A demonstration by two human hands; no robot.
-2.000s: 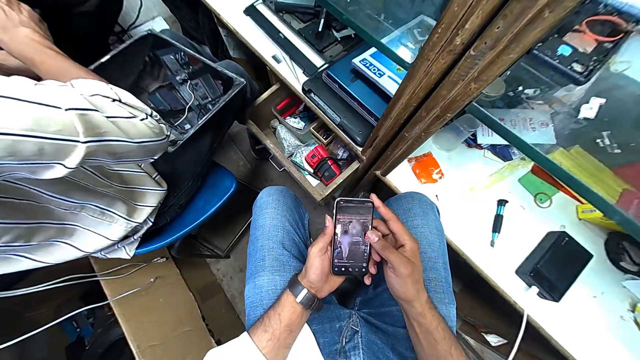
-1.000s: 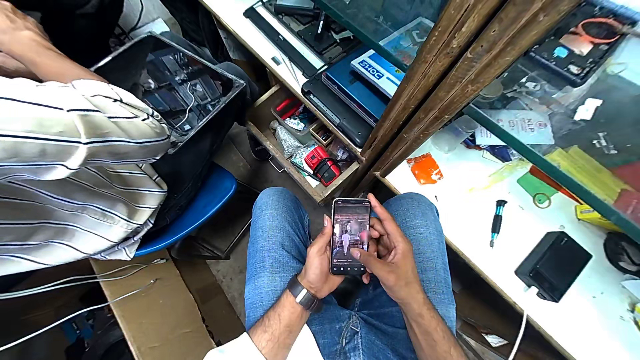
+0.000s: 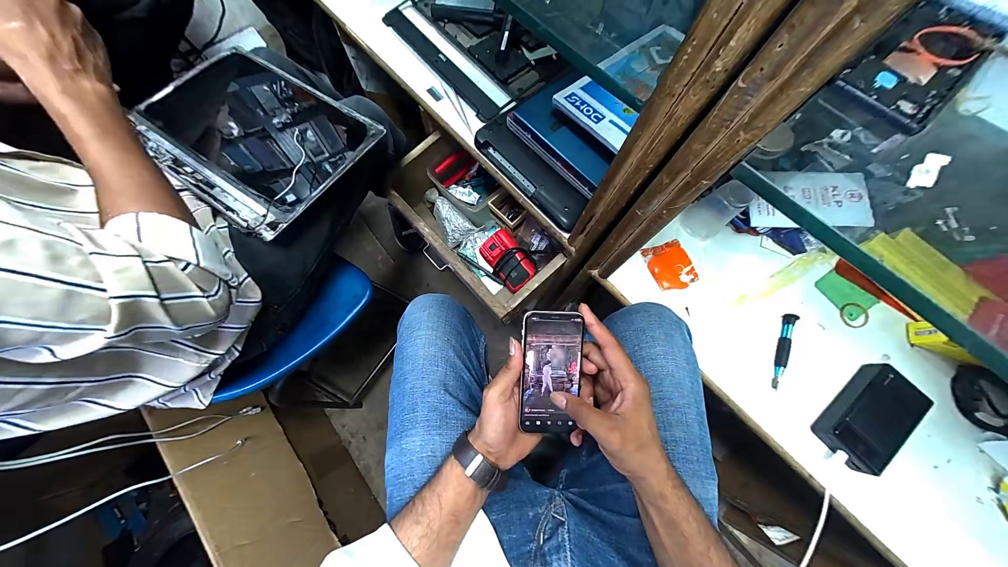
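Observation:
A smartphone [image 3: 551, 370] stands upright between my hands above my lap, its lit screen facing me and showing a picture of a figure. My left hand [image 3: 501, 413] grips its left edge and lower side, with a dark watch on the wrist. My right hand [image 3: 618, 398] wraps the right edge, its thumb over the lower part of the screen and its fingers partly hidden behind the phone. Below are my knees in blue jeans [image 3: 437, 370].
An open wooden drawer [image 3: 504, 303] holds a red and black device [image 3: 508, 260]. On the white desk [image 3: 732, 339] lie a screwdriver [image 3: 783, 350], a black box with a cable [image 3: 872, 417] and an orange packet [image 3: 669, 264]. A person in a striped shirt [image 3: 110, 307] sits at left near a black-framed bin [image 3: 268, 146].
My right thumb has shifted down to the lower part of the screen since the oldest frame. The picture on the phone has changed.

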